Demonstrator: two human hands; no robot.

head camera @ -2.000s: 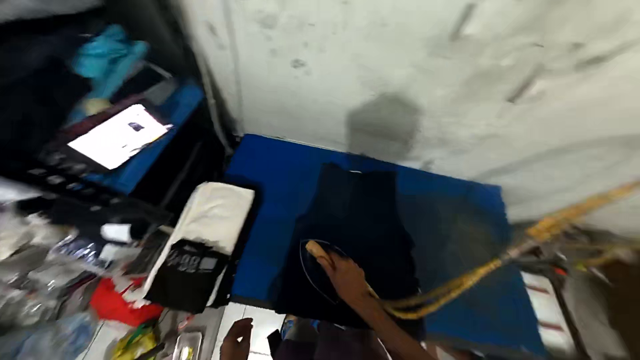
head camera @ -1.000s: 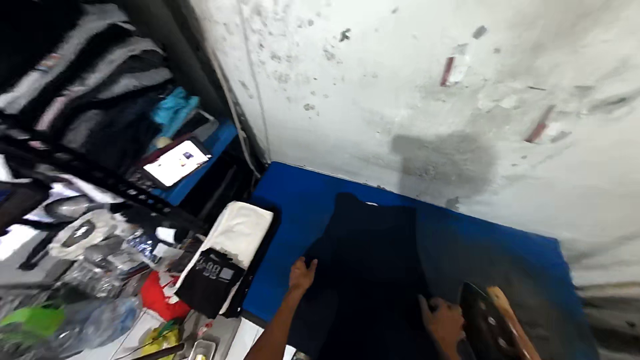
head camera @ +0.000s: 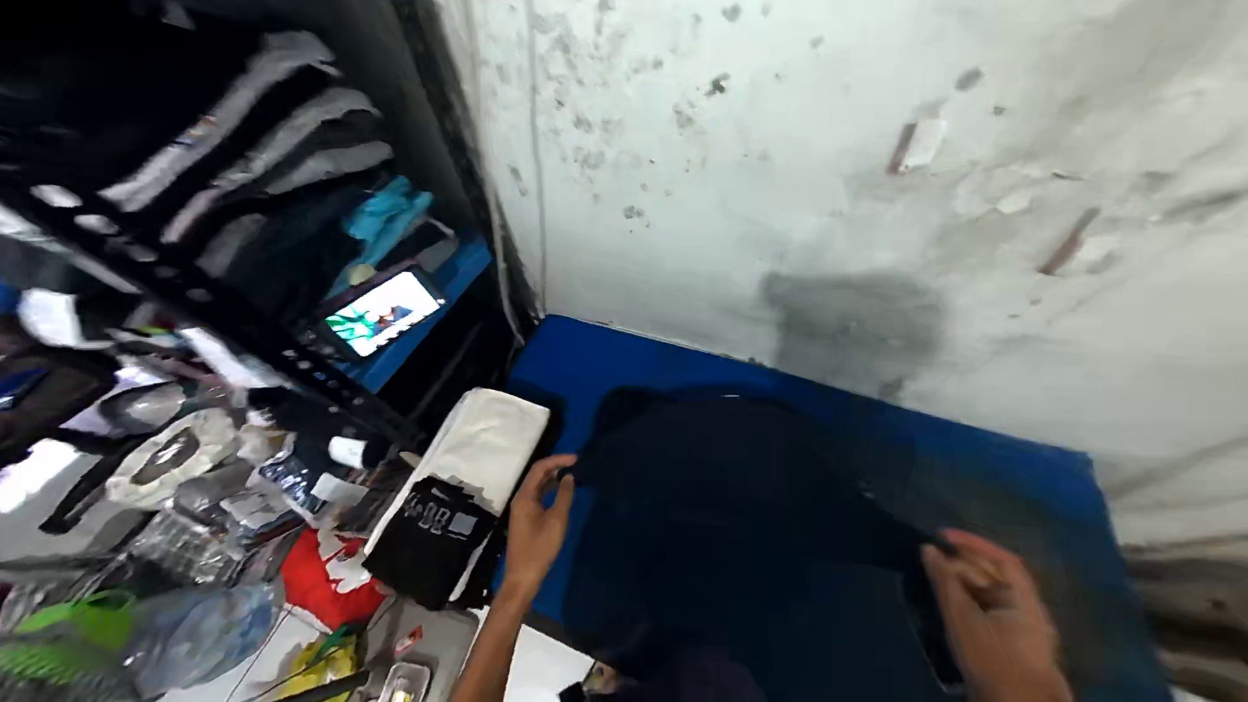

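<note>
A dark navy garment (head camera: pixel 721 517) lies spread on the blue cloth-covered table (head camera: pixel 624 356). My left hand (head camera: pixel 539 522) pinches its left edge between thumb and fingers. On the other side my right hand (head camera: pixel 994 604), somewhat blurred, grips another edge of the same garment, which stretches between both hands. The garment's lower part runs toward my body, and its exact outline is hard to make out in the dark. No iron can be made out in this view.
Folded white and black garments (head camera: pixel 487 448) lie left of the table. A lit phone (head camera: pixel 385 312) rests on the shelf below stacked clothes (head camera: pixel 283 127). Plastic bags (head camera: pixel 200 624) and clutter fill the lower left. A stained wall (head camera: pixel 682 195) stands behind the table.
The iron that my right hand held two seconds ago, and that stood at the right one second ago, is no longer distinguishable. Both hands have taken hold of the garment, its top now reshaped.
</note>
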